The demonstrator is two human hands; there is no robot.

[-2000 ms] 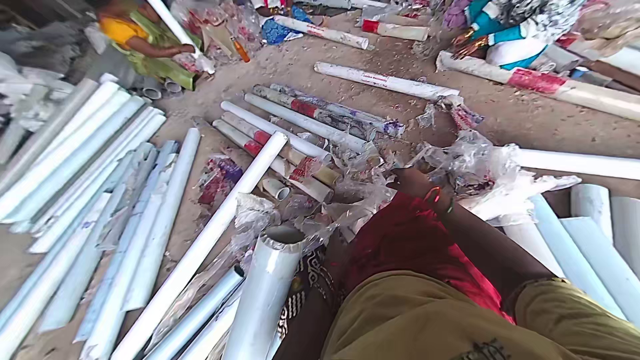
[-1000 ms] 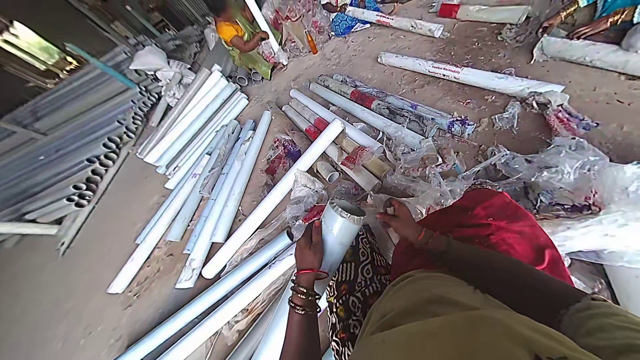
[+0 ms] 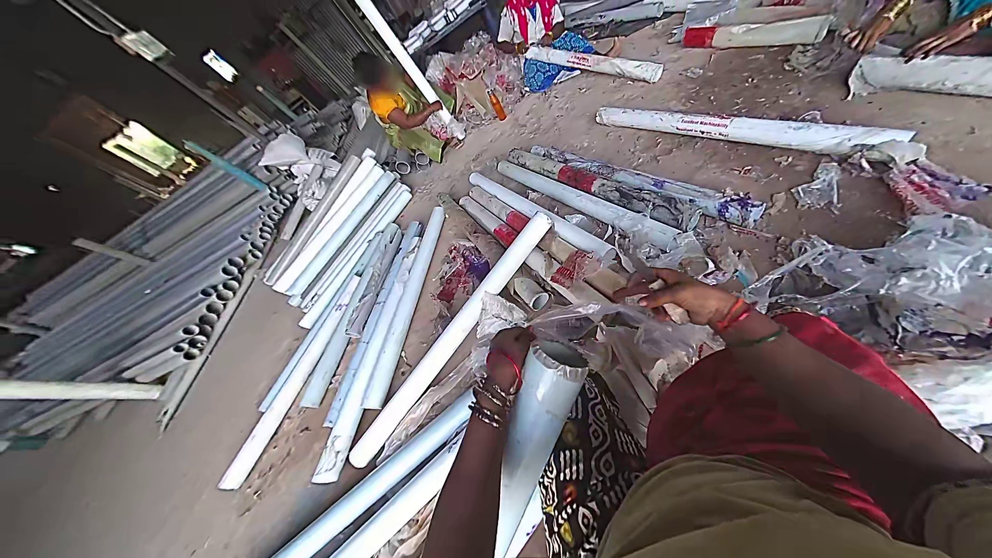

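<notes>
A wide pale plastic pipe (image 3: 542, 411) stands tilted against my lap, its open rim upward. My left hand (image 3: 509, 349), with bangles at the wrist, is closed at the left of that rim on clear plastic film (image 3: 573, 319). The film stretches across above the rim toward my right hand (image 3: 678, 296), whose fingers are bent around its other end. Just left of my left hand, a long white pipe (image 3: 457, 333) slants over the ground. Patterned cloth (image 3: 589, 465) lies beside the wide pipe.
Wrapped pipes (image 3: 593, 198) lie ahead, and loose white pipes (image 3: 364, 310) to the left. Grey pipes (image 3: 139, 287) are stacked at far left. Crumpled plastic film (image 3: 891, 287) heaps at right. A seated person (image 3: 407, 112) holds a white pipe; another person's hands (image 3: 914, 35) rest near a wrapped pipe.
My left hand, at the wide pipe's rim one second ago, now grips film there. My right hand has moved away from the rim, with film stretched between the hands. The view has swung left.
</notes>
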